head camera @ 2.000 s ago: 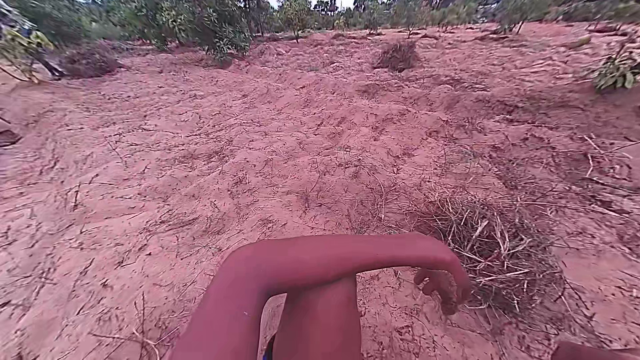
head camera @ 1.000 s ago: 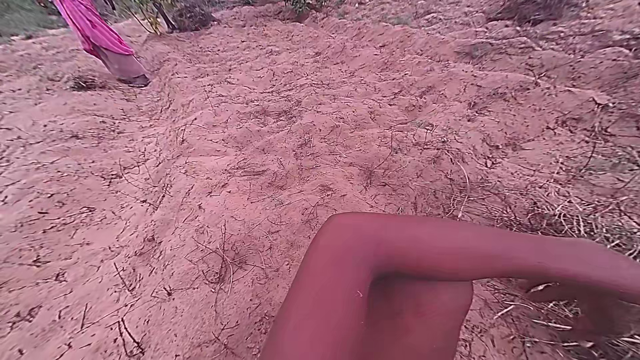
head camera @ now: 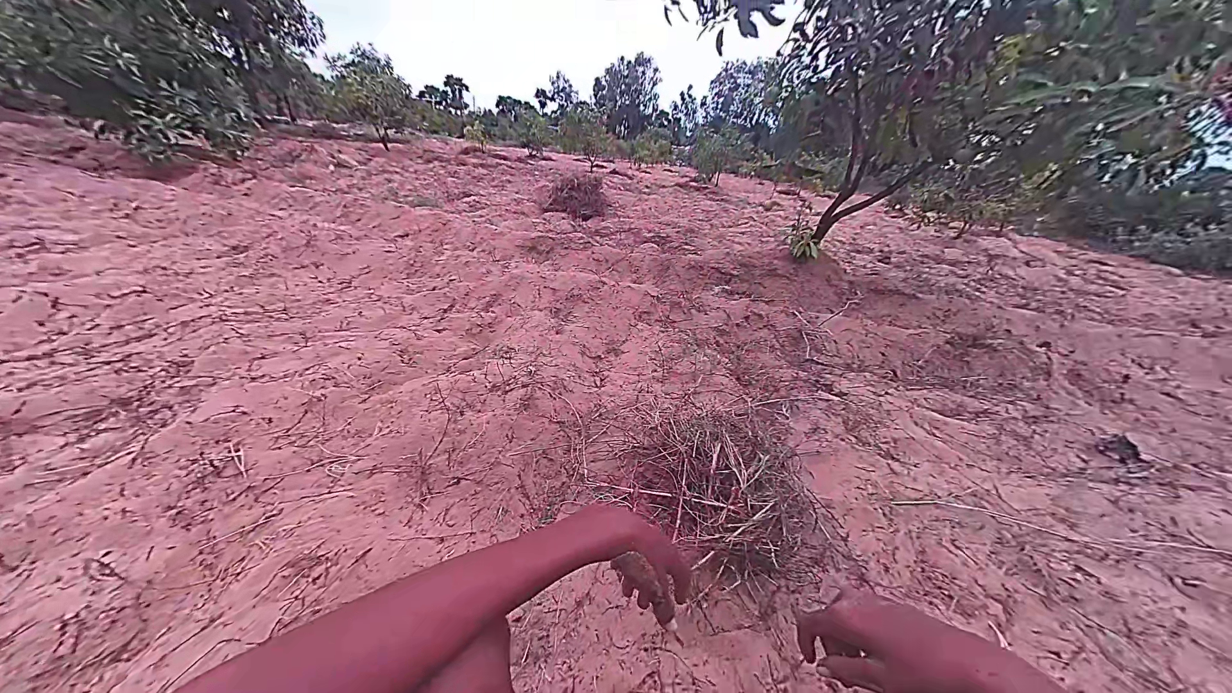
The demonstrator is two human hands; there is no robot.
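A heap of dry grass and twigs (head camera: 717,481) lies on reddish soil at the lower middle of the head view. Just below its near left edge hangs my left hand (head camera: 650,577), bent down at the wrist, its fingers loosely curled and apart with nothing seen in them. My right hand (head camera: 852,640) is to the lower right of the heap, its fingers curled; whether it holds anything cannot be told. A bare patch of soil shows between the two hands. Part of my leg (head camera: 476,664) is visible beneath my left forearm.
A small leafy tree (head camera: 847,183) with a forked trunk stands at the upper right. Farther off is another brush heap (head camera: 576,195). Dense foliage (head camera: 144,77) fills the upper left. A long dry stalk (head camera: 1049,531) lies on the uneven soil at right.
The view has swung widely. My right hand has come into sight near the heap. The person in pink cloth seen at upper left one second ago is out of view.
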